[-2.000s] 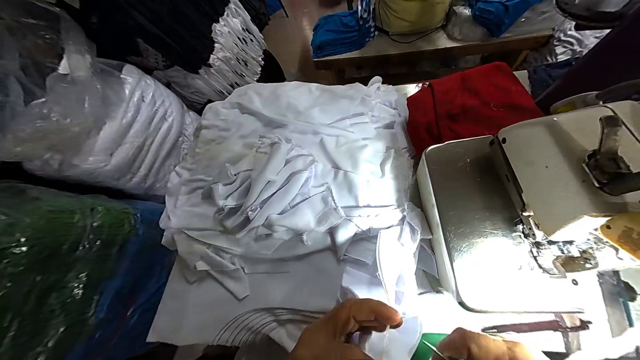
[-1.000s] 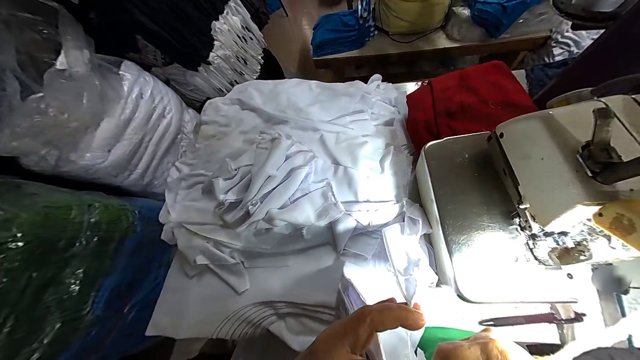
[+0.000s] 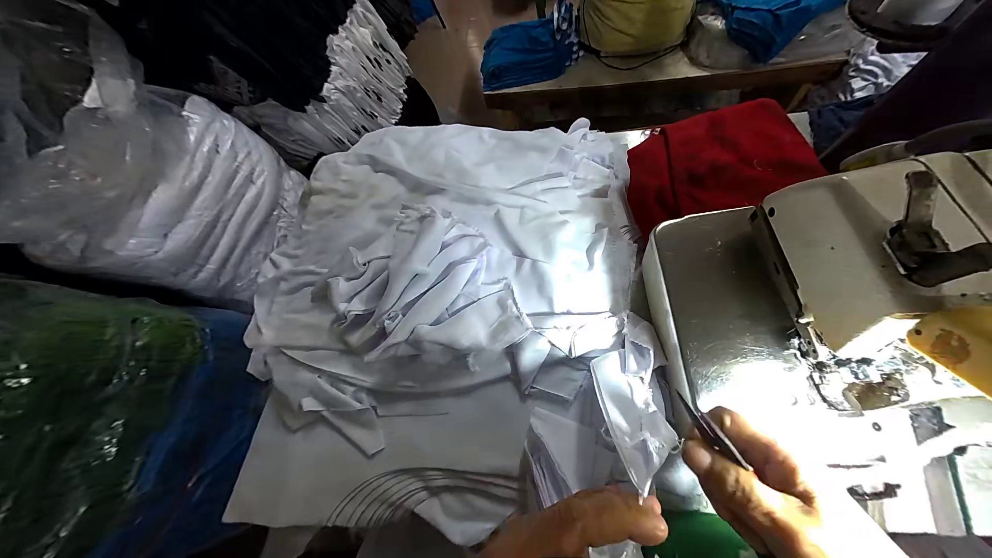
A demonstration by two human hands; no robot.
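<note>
My left hand (image 3: 585, 523), at the bottom centre, pinches the lower end of a narrow white fabric piece (image 3: 626, 415) between thumb and finger. To its right, my right hand (image 3: 756, 480) grips a small dark metal blade tool (image 3: 713, 431), perhaps thread snips, whose tip points up and left. A thread end lies close to the right fingertips. Beyond the hands, crumpled white cloth pieces (image 3: 434, 287) lie on a larger white cloth. Folded white layers (image 3: 554, 449) show just above my left hand.
An overlock-type sewing machine (image 3: 868, 256) with a metal plate stands at right, beside folded red cloth (image 3: 721, 163). Plastic-wrapped white bundles (image 3: 201, 201) and a green and blue wrapped bundle (image 3: 101, 418) line the left. A bench (image 3: 666, 77) with blue cloth stands behind.
My right hand has moved up and now shows a dark blade tool; a similar dark tool lay on the machine table before. The white fabric piece in my left hand is now stretched upward.
</note>
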